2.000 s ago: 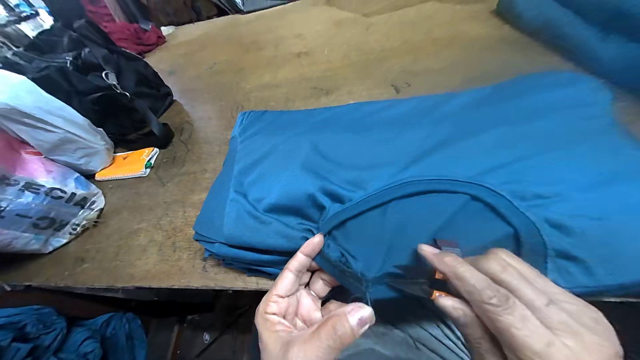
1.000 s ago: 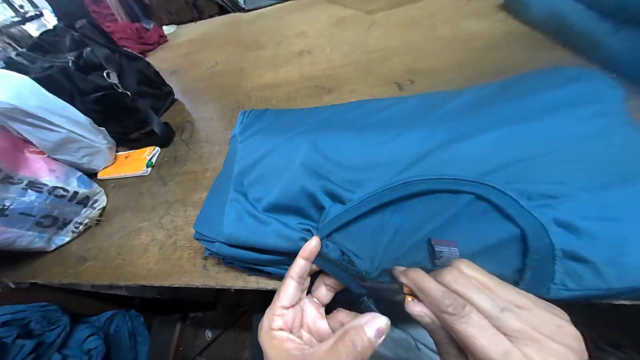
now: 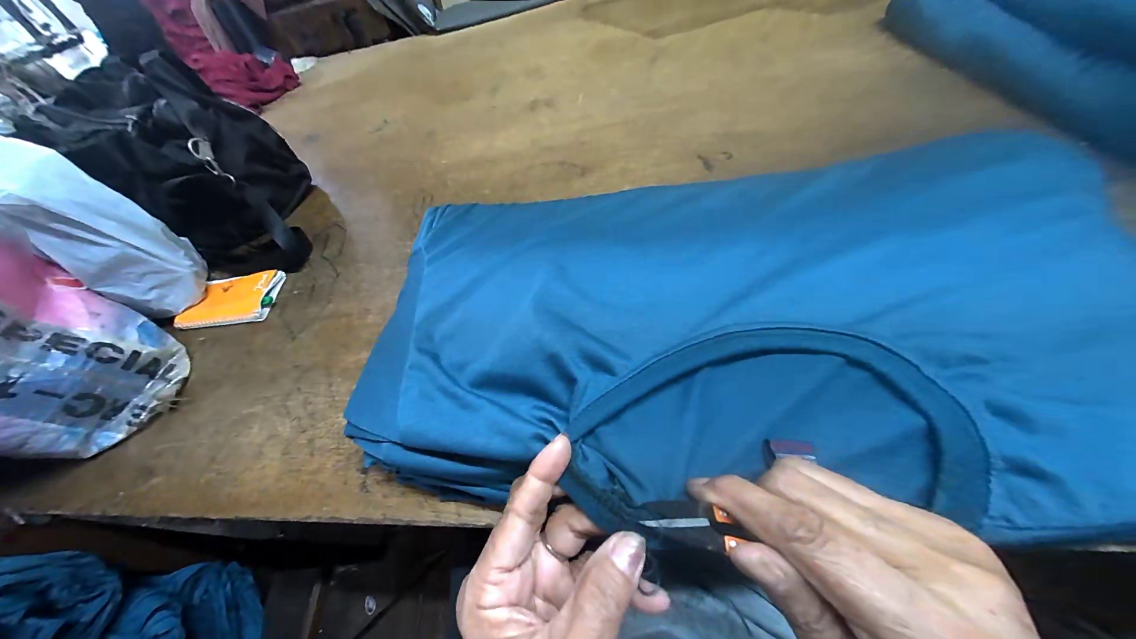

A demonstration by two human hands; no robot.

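Observation:
A blue garment (image 3: 754, 257) lies on top of a folded stack at the table's near edge, its ribbed round neckband (image 3: 781, 342) facing me. My left hand (image 3: 559, 559) grips the left end of the neckband, its index finger extended against the fabric and its other fingers curled beneath. In my right hand (image 3: 852, 550) is a small orange and black thread snipper (image 3: 729, 528), its metal blade (image 3: 676, 524) pointing left at the band's seam. A small label (image 3: 790, 449) inside the neck is partly covered by my right fingers.
On the left of the wooden table (image 3: 497, 115) are a black bag (image 3: 186, 151), plastic bags (image 3: 89, 222) and an orange notebook (image 3: 231, 300). More blue cloth (image 3: 1021, 62) lies at the back right. Below the table, at lower left, is crumpled blue fabric (image 3: 124, 595).
My right hand with the snipper shifted left between the two earlier frames, uncovering more of the neck label, which is now partly covered again. My left hand keeps its hold on the neckband.

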